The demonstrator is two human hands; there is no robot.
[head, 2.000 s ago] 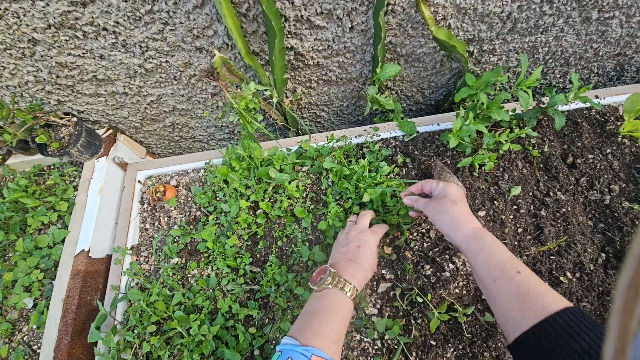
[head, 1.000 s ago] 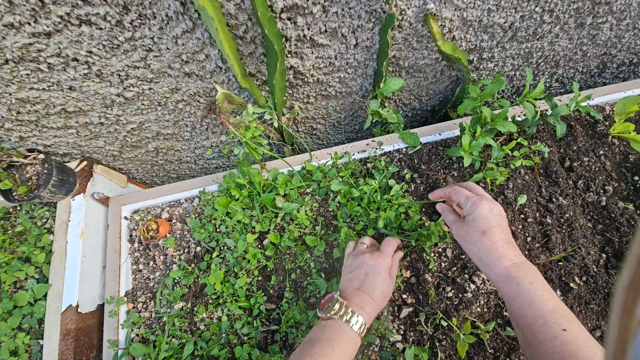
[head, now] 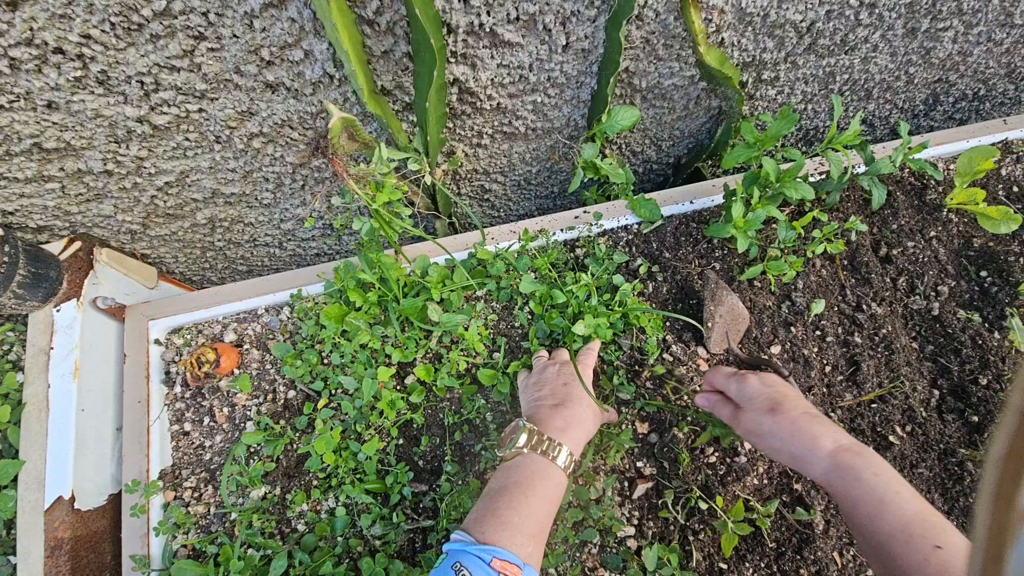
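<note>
My left hand (head: 564, 396), with a gold wristwatch (head: 536, 446) above it on the wrist, presses its spread fingers into the low green weeds (head: 588, 308); whether it grips any is hidden. My right hand (head: 756, 404) is closed on a few thin green stems (head: 680, 400) over the dark soil (head: 888, 336). Just beyond its fingers a small trowel (head: 724, 316) with a soil-covered blade lies on the soil, its thin neck running back beside the hand.
A planter rim (head: 512, 232) runs along a rough wall (head: 208, 120). Succulent stems (head: 430, 80) lean on the wall, and leafy plants (head: 760, 184) grow near the rim. An orange vegetable piece (head: 226, 359) lies on gravelly soil at left. A dark pot (head: 28, 276) stands outside.
My right hand has moved back toward me from the weed patch, with thin stems in its fingers. The trowel blade now shows fully. My left hand stays at the weeds.
</note>
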